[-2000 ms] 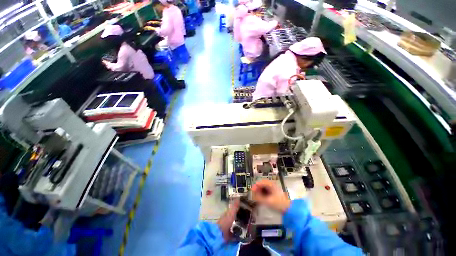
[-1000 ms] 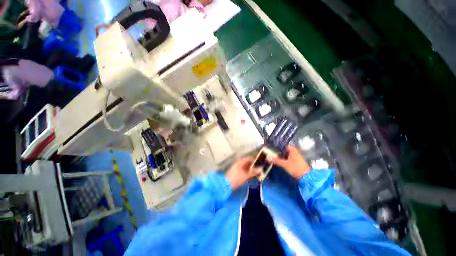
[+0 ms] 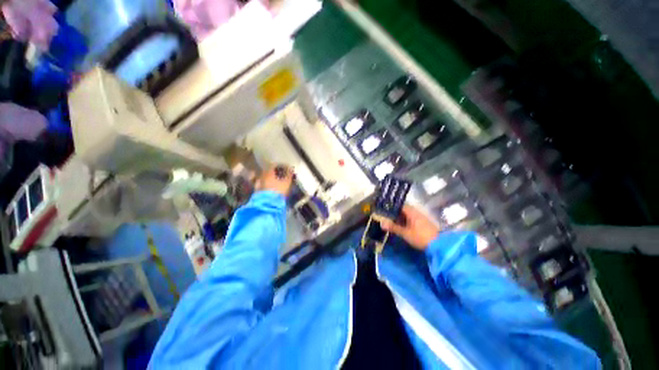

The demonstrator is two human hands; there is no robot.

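A part-assembled keypad phone (image 3: 391, 196), with a black keypad end and a gold-edged opening at the other end, is in my right hand (image 3: 413, 227) in front of my chest. My left hand (image 3: 277, 180) reaches over the machine bed (image 3: 337, 181), at the upper end of the right-hand work fixture (image 3: 309, 212). The left fingers are blurred around something small and dark; I cannot tell whether they grip it. My left sleeve partly covers the other fixture (image 3: 217, 225).
The cream benchtop machine (image 3: 231, 87) with a yellow label and its pale head (image 3: 195, 185) stand ahead and left. Clear blister trays (image 3: 448, 173) holding several black housings lie to the right. People in pink (image 3: 22, 121) are at upper left. A grey cart (image 3: 43, 303) is at lower left.
My left hand has left the phone and moved up and left onto the machine bed. My right hand still holds the phone. The view has shifted slightly, and the machine head appears further left.
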